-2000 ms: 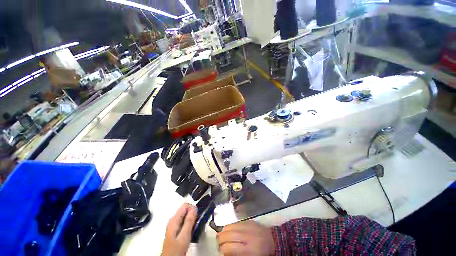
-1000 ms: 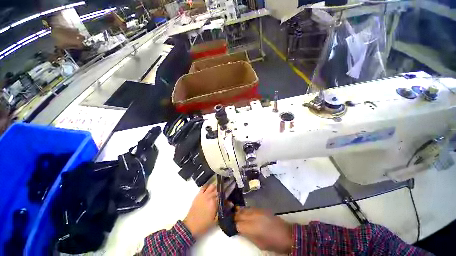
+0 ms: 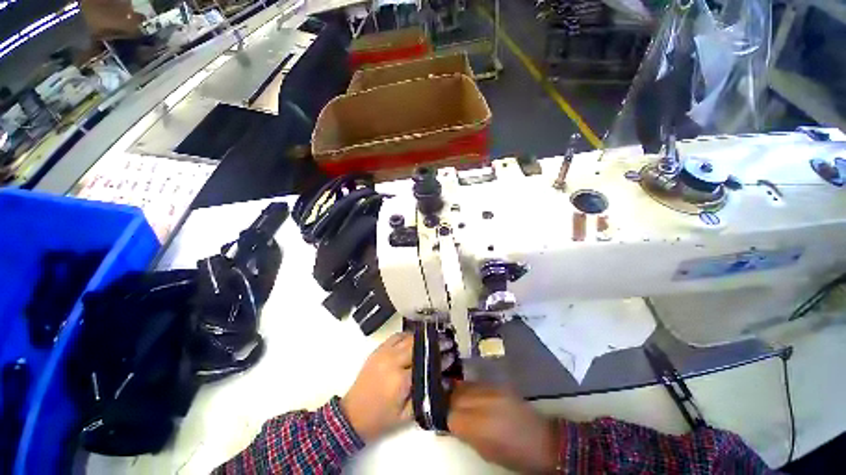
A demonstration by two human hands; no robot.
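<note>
A narrow black strap piece (image 3: pixel 429 380) with a pale line along it lies under the head of the white sewing machine (image 3: pixel 594 241), its near end towards me. My left hand (image 3: pixel 378 388) holds its left side. My right hand (image 3: pixel 496 422), blurred, is at its right side with the fingers against it. The presser foot and needle are mostly hidden by the strap and machine head. Several black loops (image 3: pixel 348 241) lie behind and left of the machine head.
A heap of black pieces (image 3: pixel 148 353) lies at the left beside a blue bin (image 3: pixel 88 232). A slim dark tool (image 3: pixel 675 385) and a white pointed sheet (image 3: pixel 589 334) lie under the machine arm. Red-and-brown cartons (image 3: pixel 403 121) stand behind. A black cord runs at the right.
The view has moved closer to the machine head. Both hands have come together on the strap, which has turned so its pale line faces up.
</note>
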